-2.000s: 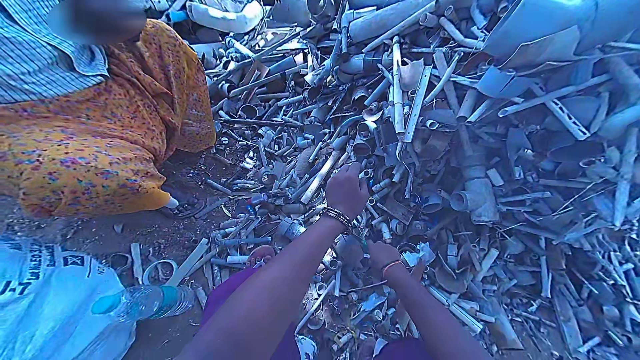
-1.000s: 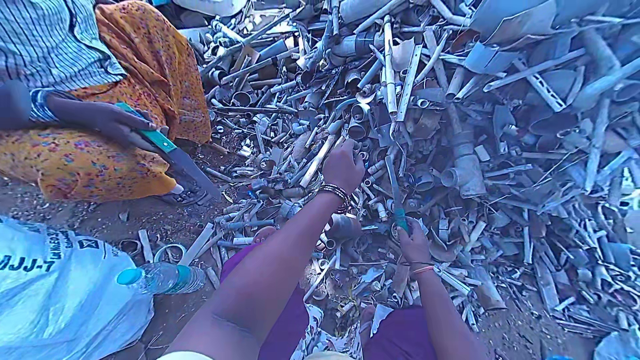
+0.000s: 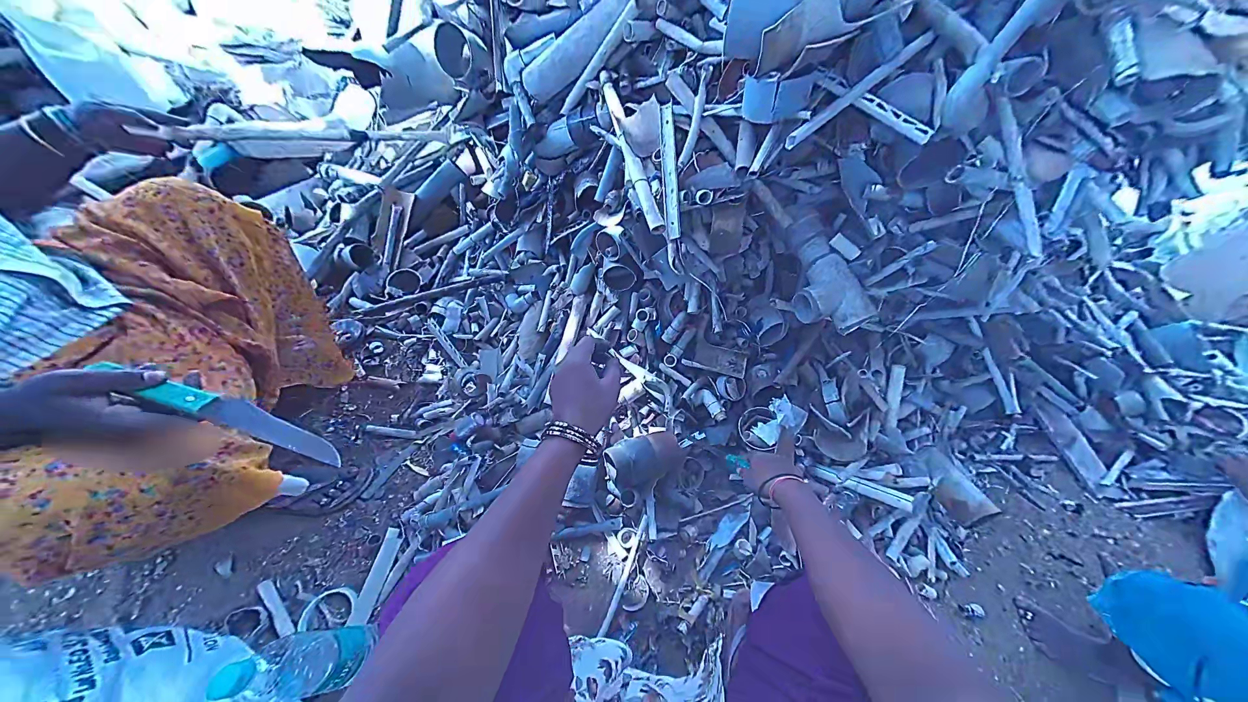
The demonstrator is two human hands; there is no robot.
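My left hand, with dark bangles at the wrist, reaches into a heap of scrap plastic pipes. Its fingers are partly spread beside a pale pipe piece; whether they grip anything is unclear. My right hand is lower and to the right, closed around a green handle, mostly hidden by the fingers. The blade is hard to make out. A crumpled pale scrap lies just beyond that hand. Between my forearms is a wide grey pipe fitting.
At the left sits a person in an orange patterned skirt, one hand holding a green-handled knife, the other a long pale piece. A plastic bottle and a printed white sack lie lower left. A blue bag is lower right.
The green-handled tool in my right hand was seen with its blade pointing up the heap; now the blade is hard to see. The other person's far hand has come into view with a long piece.
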